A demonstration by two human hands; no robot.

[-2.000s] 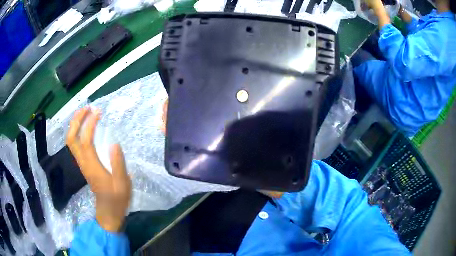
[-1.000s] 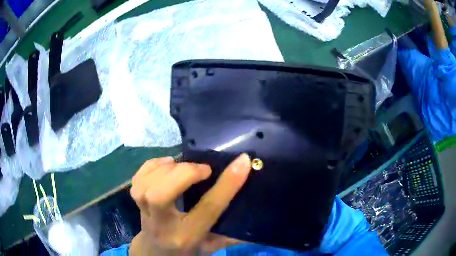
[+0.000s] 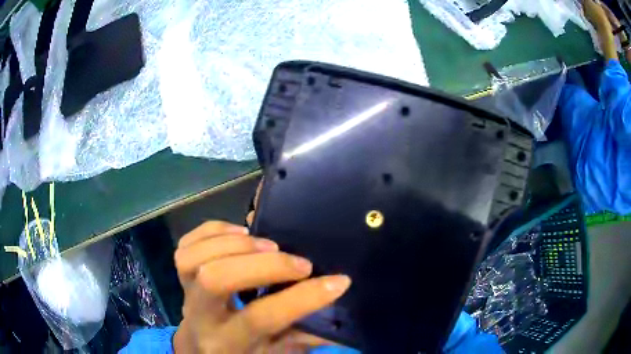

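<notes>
A black cover panel (image 3: 387, 187) is held up, tilted, close to the camera. It shows its glossy side, with small holes, ribbed side edges and a brass-coloured centre spot. My left hand (image 3: 256, 283) is at its lower left, fingers lying across the face below the spot; its thumb is not clearly visible. My right hand is mostly hidden behind the panel; a strip of skin (image 3: 257, 200) shows at the panel's left edge, seemingly its fingers, and my right sleeve shows below right.
Bubble wrap (image 3: 214, 83) lies on the green bench (image 3: 124, 187), with black armed parts (image 3: 104, 62) at left. A clear bag (image 3: 69, 297) with yellow strips hangs at the near edge. A dark-green crate (image 3: 564, 256) stands at right, below another worker's blue sleeve (image 3: 588, 152).
The panel has turned and tilted. My left hand came from the bench side onto it, one finger beside the brass spot, and is now lower. The view has swung, bringing the clear bag into sight.
</notes>
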